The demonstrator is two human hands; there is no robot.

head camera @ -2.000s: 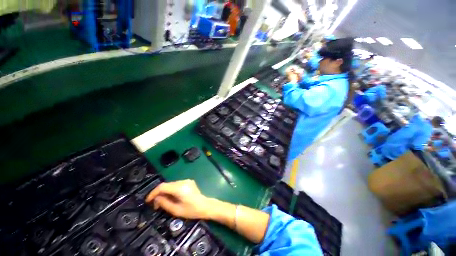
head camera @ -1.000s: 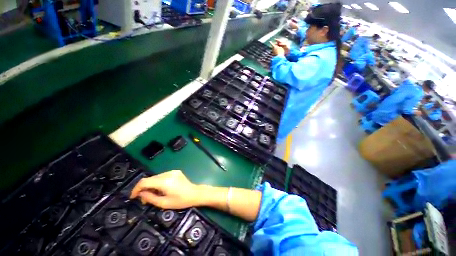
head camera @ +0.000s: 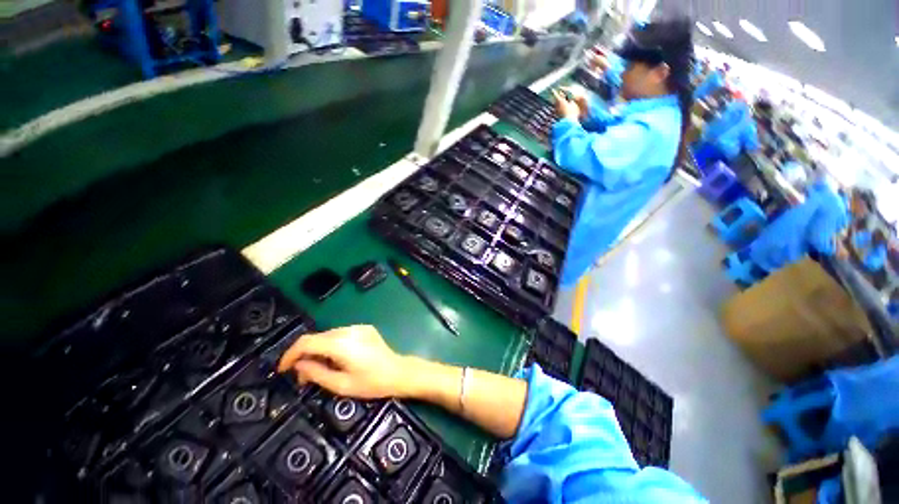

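Observation:
A large black tray lies in front of me at the lower left, its near part cut off by the picture's edge. Watch units lie in its pockets with pale rings facing up. My right hand, bare, rests over the tray's right part with its fingers curled down at a pocket; whether the fingertips grip a unit is hidden. My left hand is not in view. Two black watch units, one beside the other, lie on the green bench beyond my hand.
A black pen-like tool lies right of the two units. A pile of filled black trays stands farther along the bench. Lower trays are at the right. A person in blue stands beyond. A cardboard box is across the aisle.
The camera view has shifted slightly. My right hand stays at about the same part of the tray, fingers still curled down. The two set-aside units and the tool have not moved on the bench.

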